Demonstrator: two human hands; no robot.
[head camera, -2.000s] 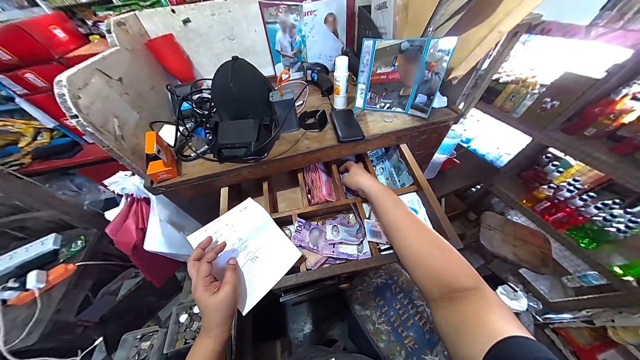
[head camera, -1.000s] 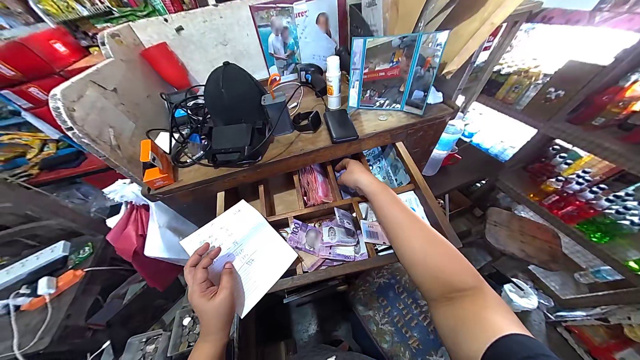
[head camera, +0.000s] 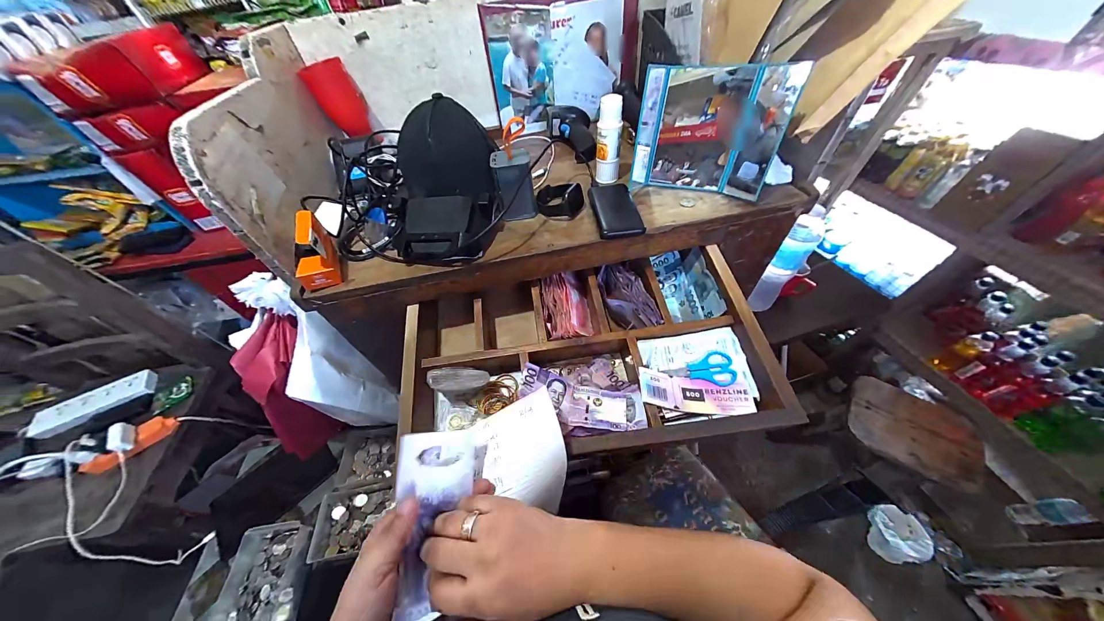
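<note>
At the bottom, my left hand (head camera: 379, 556) and my right hand (head camera: 492, 552) meet around purple banknotes (head camera: 434, 474) held upright. A sheet of white paper with writing (head camera: 522, 457) lies behind the notes, its lower part covered by my fingers. Beyond them an open wooden drawer (head camera: 414, 362) shows compartments of reddish banknotes (head camera: 566, 306), more purple notes (head camera: 595, 404), blue notes (head camera: 687, 285), rubber bands (head camera: 497, 394) and blue-handled scissors (head camera: 712, 368) on a voucher.
The wooden counter (head camera: 535, 250) bears a black cap (head camera: 444, 155), tangled cables, a black wallet-like case (head camera: 617, 210), a white bottle (head camera: 609, 138) and a mirror (head camera: 707, 129). Coin trays (head camera: 263, 569) stand lower left; a power strip (head camera: 90, 404) lies farther left. Bottles fill the right shelves.
My right hand has left the drawer's back compartment and come down beside my left hand. Purple banknotes are now held in front of the paper.
</note>
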